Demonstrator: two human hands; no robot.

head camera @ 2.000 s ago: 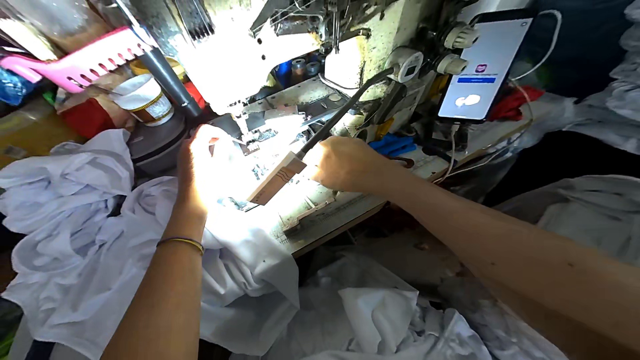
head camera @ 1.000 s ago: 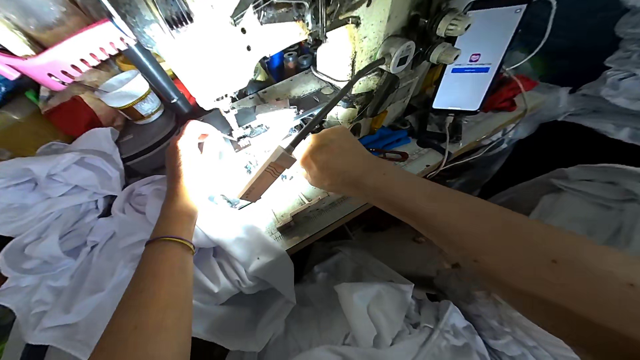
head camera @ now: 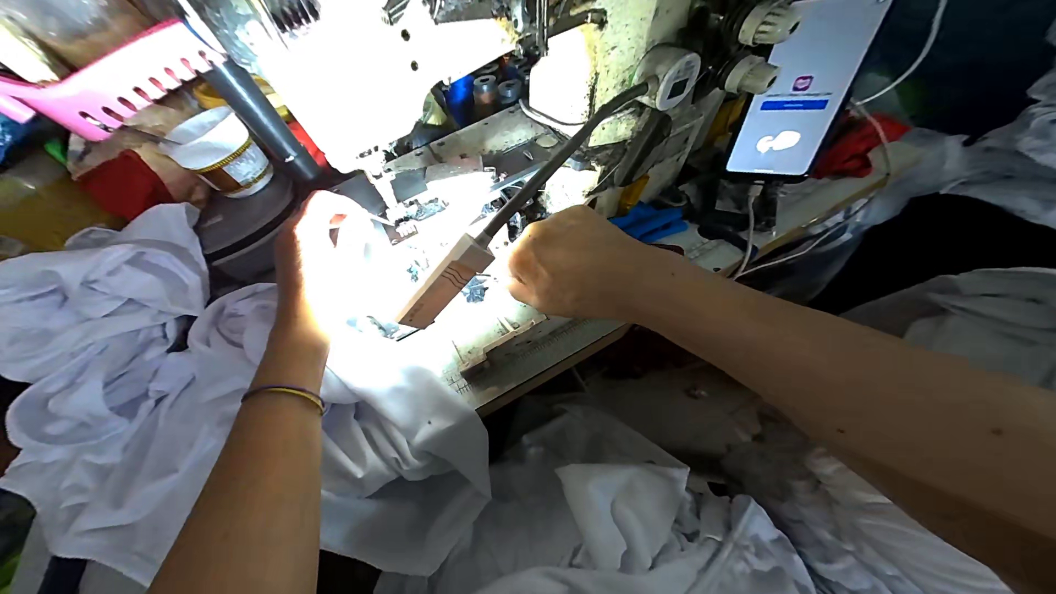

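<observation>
An industrial sewing machine (head camera: pixel 495 41) stands at the top middle, its needle area washed out by bright light. White fabric (head camera: pixel 404 412) lies on the worktable and hangs over its front edge. My left hand (head camera: pixel 318 247) rests at the fabric left of the needle, fingers bent; glare hides what they touch. Right of the needle is my right hand (head camera: pixel 561 264), fingers curled over the machine bed; whether something is between them is hidden. A lamp with a rectangular head (head camera: pixel 445 280) on a flexible black neck hangs between both hands.
A smartphone (head camera: pixel 800 99) with a plugged-in cable leans at the upper right. At the upper left are a pink plastic basket (head camera: pixel 124 82) and a white cup (head camera: pixel 227 153). More white fabric (head camera: pixel 627 511) is piled below the table edge (head camera: pixel 561 363).
Both hands stay about where they were beside the needle area. The phone screen shows a blue button that was absent or smaller two seconds ago.
</observation>
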